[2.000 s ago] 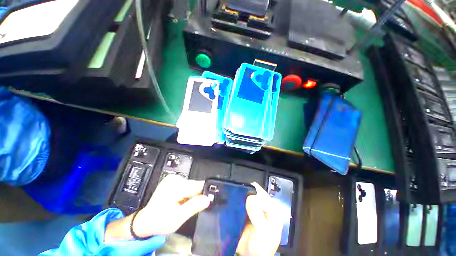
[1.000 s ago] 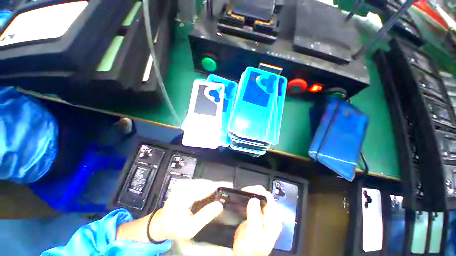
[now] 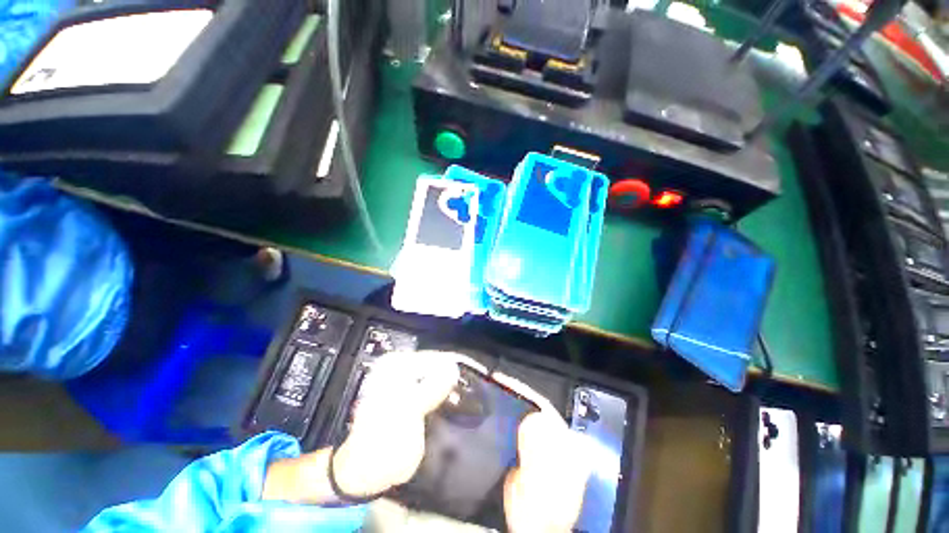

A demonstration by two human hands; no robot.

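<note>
My left hand (image 3: 387, 429) and my right hand (image 3: 549, 474) hold a dark, glossy phone-sized piece (image 3: 465, 448) between them, above the black lap-side phone tray (image 3: 279, 366). My left hand grips its left side near the upper corner, my right hand its right side. A pale curved edge shows above the piece between the hands; I cannot tell what it is. Two open smartphone bodies (image 3: 302, 377) lie in the tray's left slots, the second partly hidden by my left hand. A silver-blue phone (image 3: 600, 448) lies in the right slot.
A cyan stack (image 3: 541, 245) and a white phone-shaped piece (image 3: 432, 255) lie before the black press (image 3: 510, 115). A dark-blue pile (image 3: 713, 302) lies right of them. Stacked cover trays (image 3: 94, 120) stand left, long phone trays (image 3: 885, 239) right, a cover tray (image 3: 777, 463) lower right. A blue sleeve shows left.
The dark piece was held upright, then tilted lower between both hands; now its broad face shows again. A pale curved edge has appeared above it. The view has shifted slightly.
</note>
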